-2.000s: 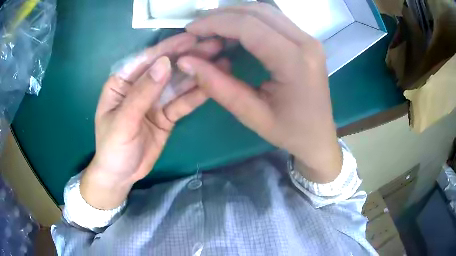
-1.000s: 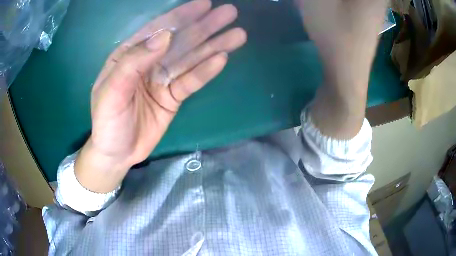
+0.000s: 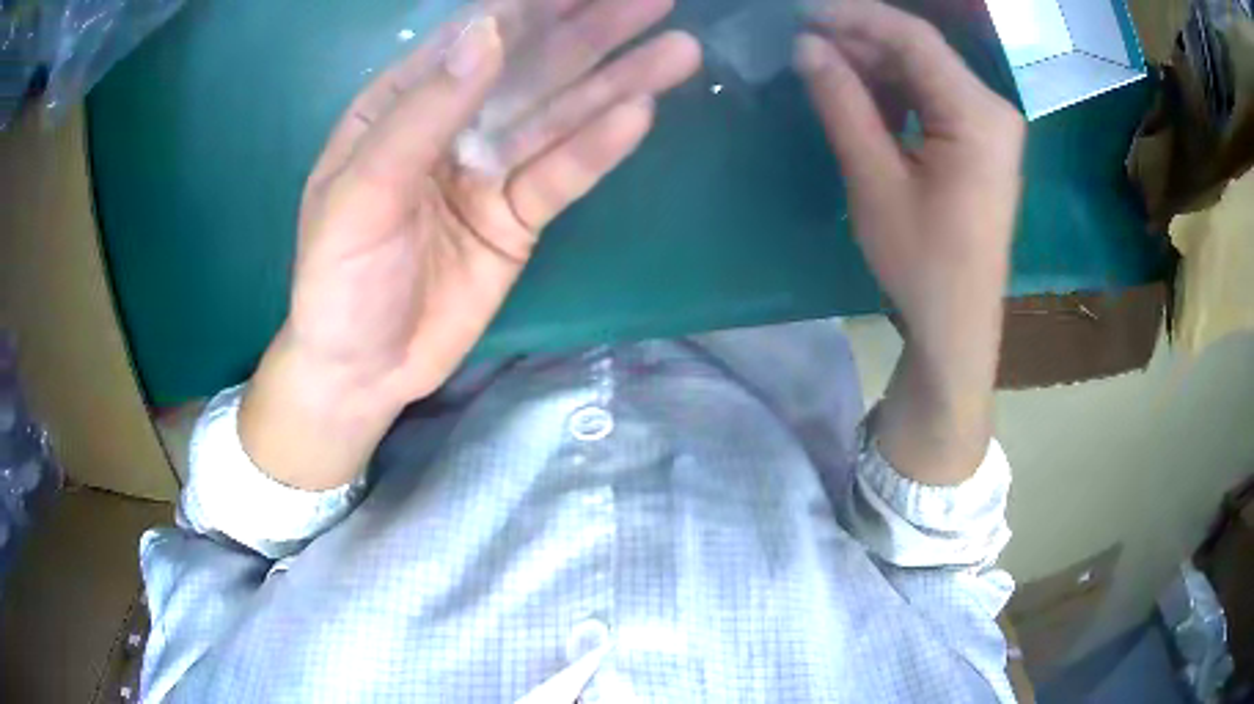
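My left hand (image 3: pixel 413 234) is palm up over the green mat, fingers spread and thumb bent in. A small clear plastic bag (image 3: pixel 481 149) with a whitish glint lies in it, under the thumb and along the fingers. My right hand (image 3: pixel 921 165) is to the right, thumb and fingertips pinched on a thin see-through plastic piece (image 3: pixel 754 48), blurred, that reaches left towards my left fingers. The two hands are apart. The upper fingertips of my left hand are cut off by the top edge.
The green mat (image 3: pixel 660 261) lies under both hands. An open white box (image 3: pixel 1066 62) is at the upper right. Brown kraft paper (image 3: pixel 1217 261) is at the right edge. Large clear plastic bags (image 3: pixel 69 48) lie at the upper left. Cardboard (image 3: pixel 69 316) stands at the left.
My right hand was reaching out past the top edge; it is back in view, pinching a clear plastic piece. The white box shows again at upper right. My left hand still holds its small bag.
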